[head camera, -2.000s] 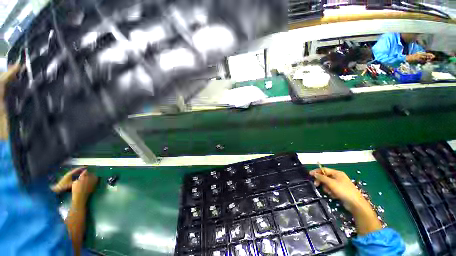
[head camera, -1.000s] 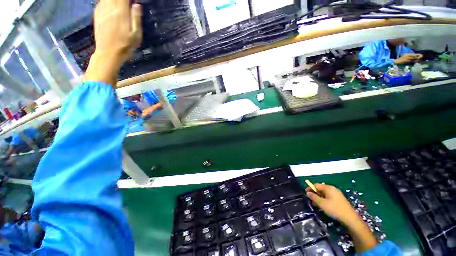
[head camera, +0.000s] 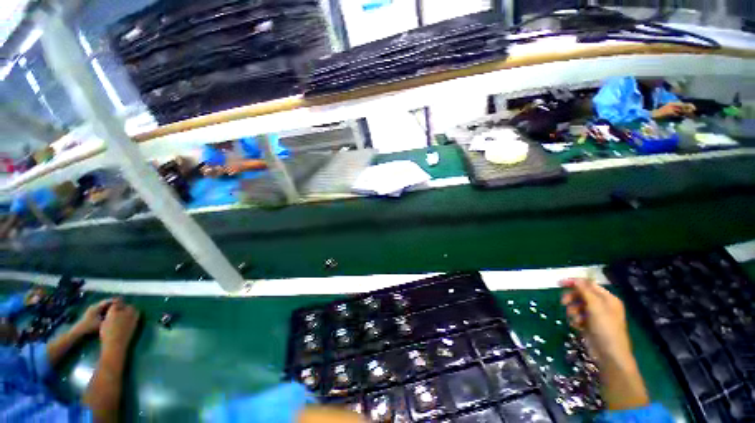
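A glossy black blister tray (head camera: 430, 289) lies at a slant in front of me. Dark units with silvery centres fill many left and middle pockets; several right pockets hold none. My left hand (head camera: 331, 415) is low over the tray's front, blurred and cut off by the bottom edge; its fingers are hidden. My right hand (head camera: 598, 318) is raised right of the tray, near the rail, fingers curled. A small pale yellow tip, fitting the tweezers (head camera: 594, 273), shows at its fingertips. Small metal parts (head camera: 575, 388) and white pieces (head camera: 534, 310) lie between tray and right hand.
A second black tray (head camera: 687, 330) lies at far right. Beyond the white rail (head camera: 331, 286), the green belt (head camera: 397, 235) carries small units. A neighbour's hands (head camera: 112, 318) work at left. A slanted post (head camera: 157, 198) rises there. Black trays (head camera: 414, 62) are stacked on the shelf above.
My left hand first held up a black tray, then reached to the shelf, and is now down over the front of the tray. My right hand has moved right, away from the tray's edge.
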